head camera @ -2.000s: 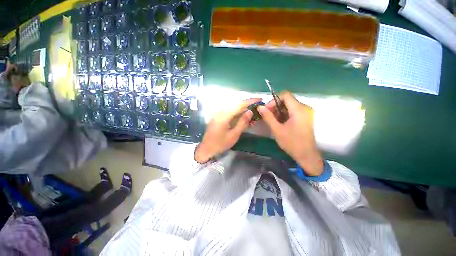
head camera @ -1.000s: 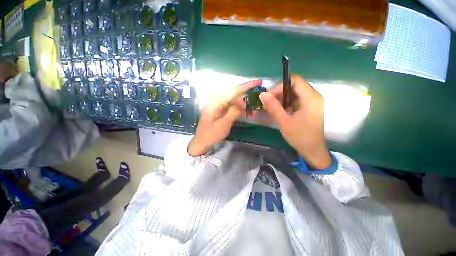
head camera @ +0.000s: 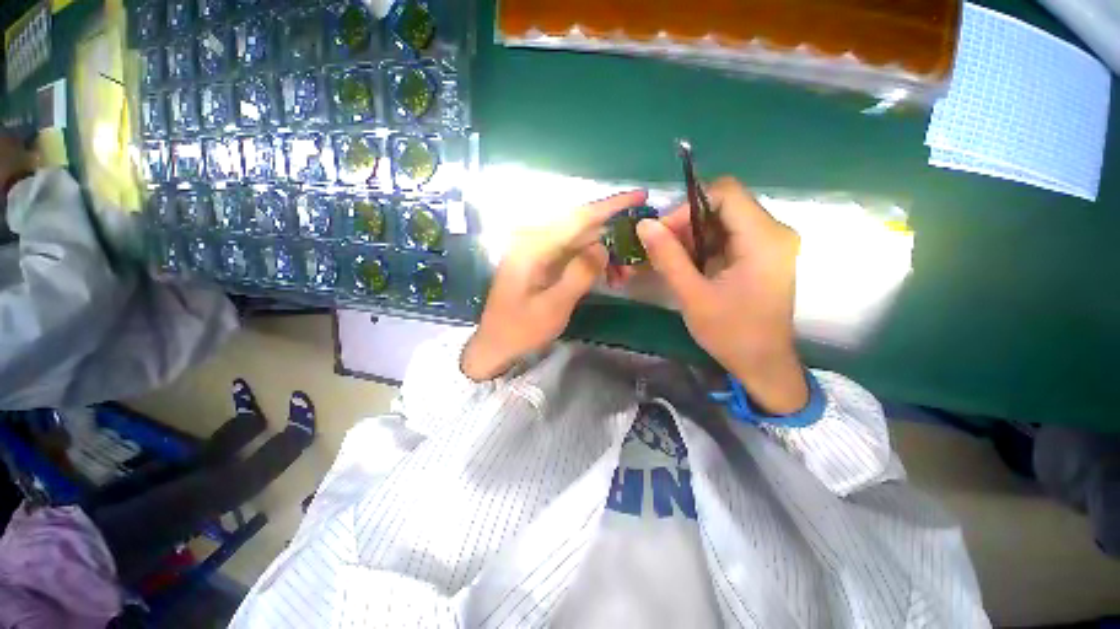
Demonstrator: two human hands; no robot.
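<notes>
A small round module (head camera: 629, 237), dark with a greenish face, is held over the glaring white liner sheet (head camera: 847, 264). My left hand (head camera: 540, 280) grips it at its left side with the fingertips. My right hand (head camera: 735, 273) touches its right side with the thumb and also holds dark slim tweezers (head camera: 698, 209), tip pointing up and away from the module. A blue band (head camera: 786, 415) is on my right wrist. The fingers hide part of the module's rim.
A clear blister tray (head camera: 295, 160) with round modules lies at left. An amber stack (head camera: 725, 35) lies beyond the liner, with a gridded white sheet (head camera: 1022, 105) to its right. A person in a pale smock (head camera: 86, 295) is at far left. A white board (head camera: 399, 348) shows below the bench edge.
The view has shifted, so the bench items sit higher and the tray further left. The module has turned to show its greenish face. The tweezers' tip first swung upright, then tilted slightly left again.
</notes>
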